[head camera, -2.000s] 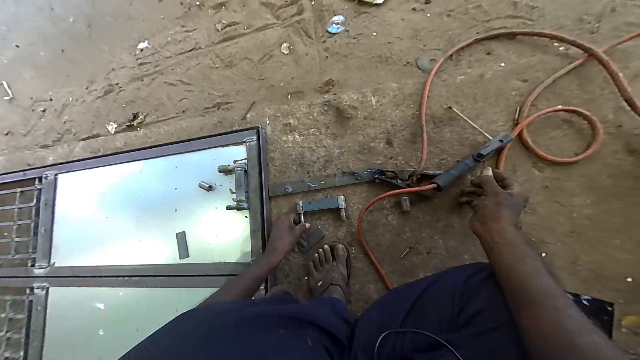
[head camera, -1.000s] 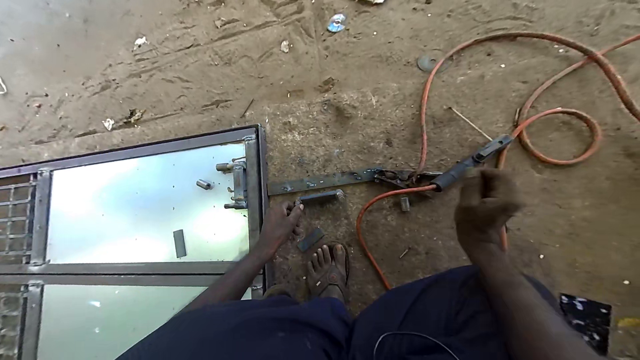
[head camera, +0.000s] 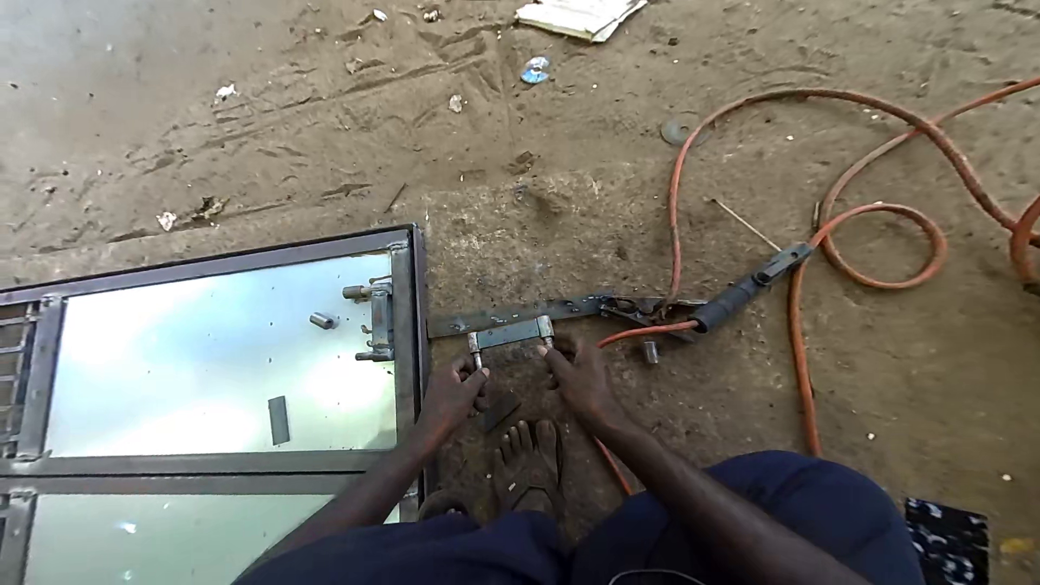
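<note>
Both hands hold a flat metal bracket (head camera: 509, 334) that has a pin at each end. My left hand (head camera: 457, 396) pinches the left pin between thumb and fingers. At the right pin, the fingertips of my right hand (head camera: 578, 380) close on it. Just beyond the bracket, a flat steel bar (head camera: 520, 315) lies on the ground, with a metal clamp (head camera: 642, 310) at its right end. A welding electrode holder (head camera: 751, 286) rests further right, a thin electrode (head camera: 743, 223) sticking out of it.
A metal-framed panel (head camera: 410, 325) lies at the left, bearing a similar bracket (head camera: 380, 321), a short metal cylinder (head camera: 322, 321) and a flat metal strip (head camera: 279, 420). Another cylinder (head camera: 651, 352) and a dark plate (head camera: 501, 411) are on the ground. Orange cable (head camera: 800, 357) loops at the right.
My right hand has moved left from beside the electrode holder to the bracket's right pin. The bracket, near my left hand before, is now held by both hands.
</note>
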